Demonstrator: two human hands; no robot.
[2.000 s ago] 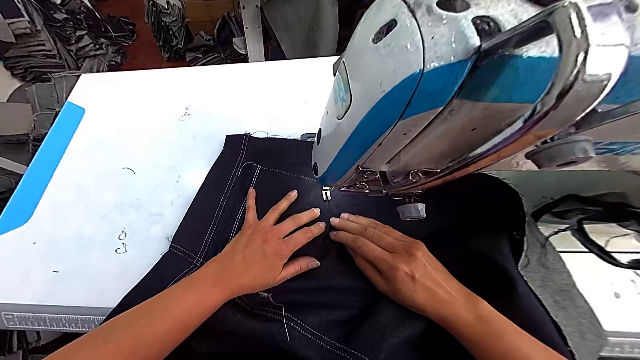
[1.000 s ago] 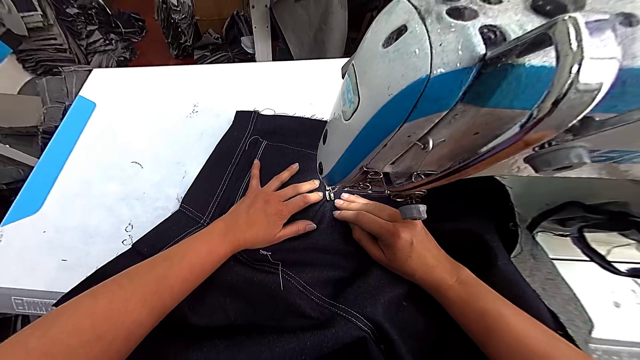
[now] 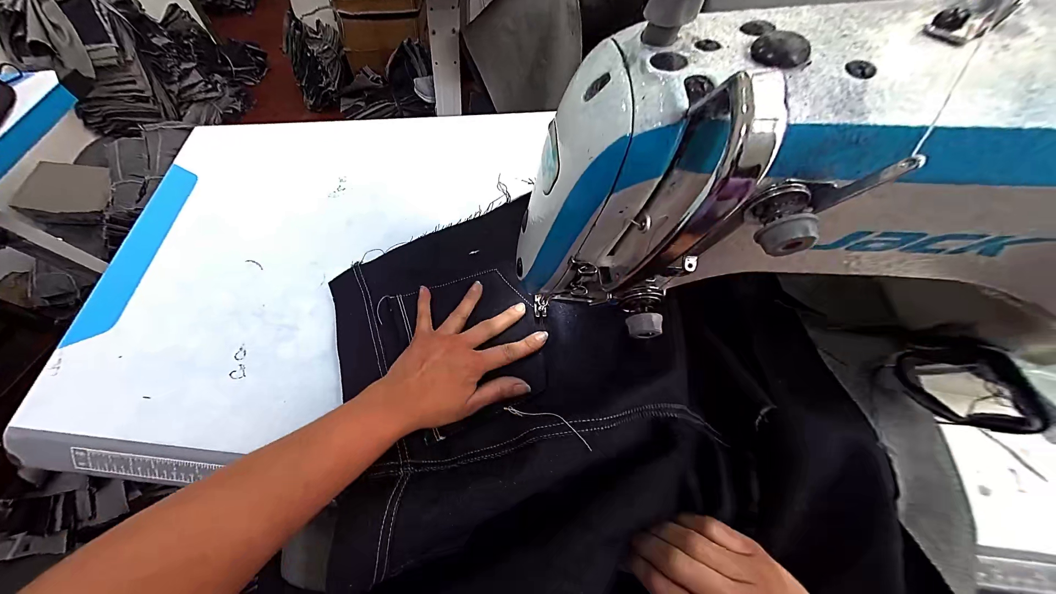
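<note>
Dark denim trousers (image 3: 577,478) with pale double topstitching lie under the head of a white and blue Jack sewing machine (image 3: 602,173). My left hand (image 3: 450,363) rests flat with spread fingers on a patch pocket (image 3: 462,289); its fingertips are just left of the presser foot (image 3: 540,306). A line of pale stitching runs along the pocket's edge to the foot. At the lower right, my right hand (image 3: 701,557) is at the bunched denim, its fingertips partly hidden by a fold. A loose pale thread (image 3: 561,419) trails below my left thumb.
The white table (image 3: 206,305) has a blue edge strip, a ruler scale (image 3: 144,464) at its front and thread scraps on top. Piles of dark cut fabric (image 3: 148,74) lie beyond it. Grey cloth and a black strap-like loop (image 3: 973,388) are at the right.
My right hand has left the presser foot and moved down to the lower fabric. The denim has turned under the foot, with my left hand still flat on it. The view has shifted to the right.
</note>
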